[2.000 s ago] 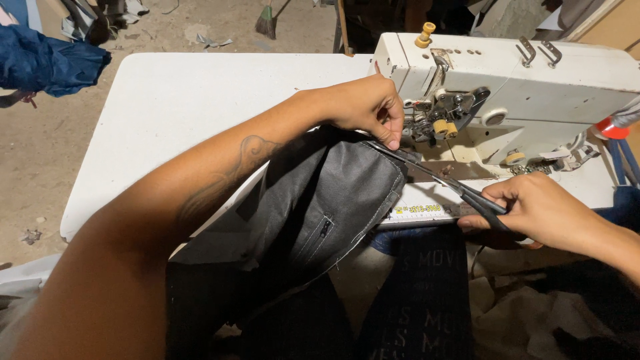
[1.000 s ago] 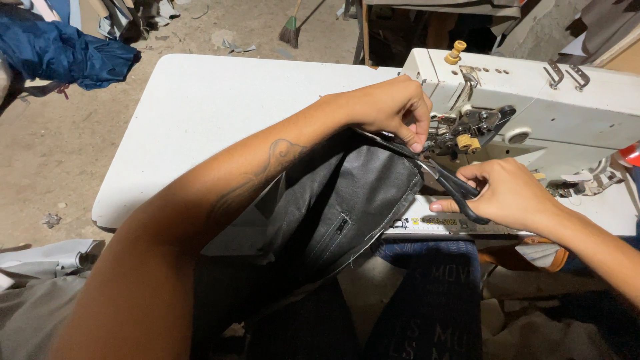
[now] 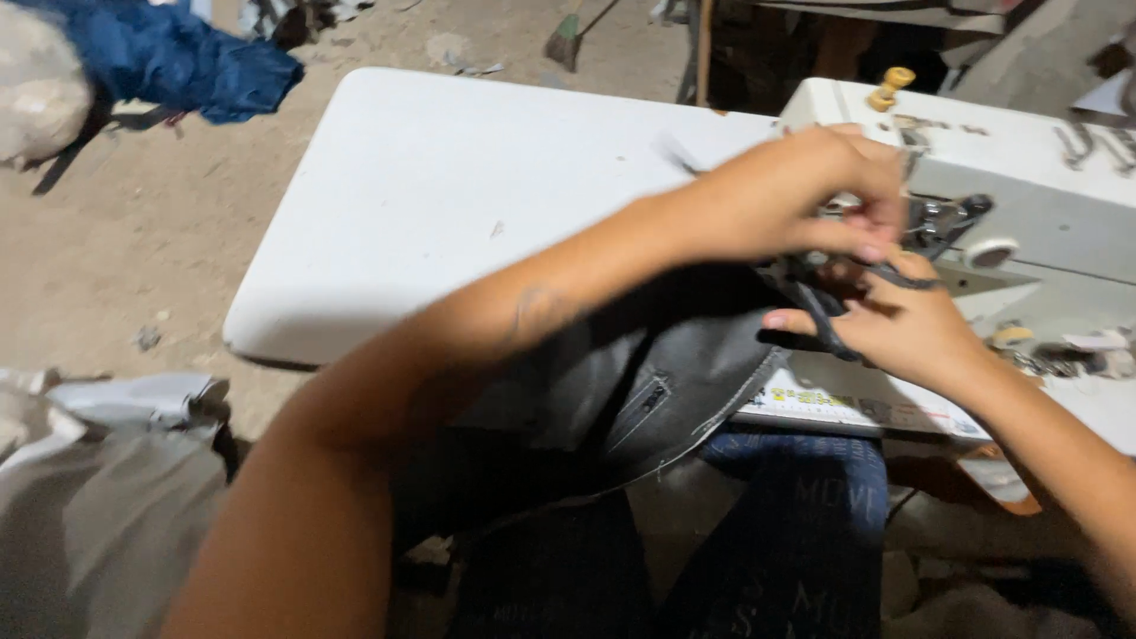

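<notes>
Black scissors [image 3: 827,321] are in my right hand [image 3: 914,319], their handle loops spread around its thumb and fingers; the blades are hidden. Close above it, my left hand [image 3: 834,200] has its thumb and fingertips together over the top of the black piece; blur hides what they pinch. That black leather-like piece [image 3: 710,355], with a short zipper [image 3: 655,395] and a pale stitched edge, hangs over the table's front edge toward my lap. Behind both hands stands a white sewing machine [image 3: 1012,169].
The white sewing table [image 3: 479,195] extends left from the machine. A printed ruler strip [image 3: 825,399] runs along its front edge. Blue fabric [image 3: 191,58] lies at the upper left, grey fabric [image 3: 106,497] at the lower left. A small broom [image 3: 564,43] is on the floor behind.
My right hand with the scissors has come up close under my left hand. The handle loops now stand wider apart. The view has shifted.
</notes>
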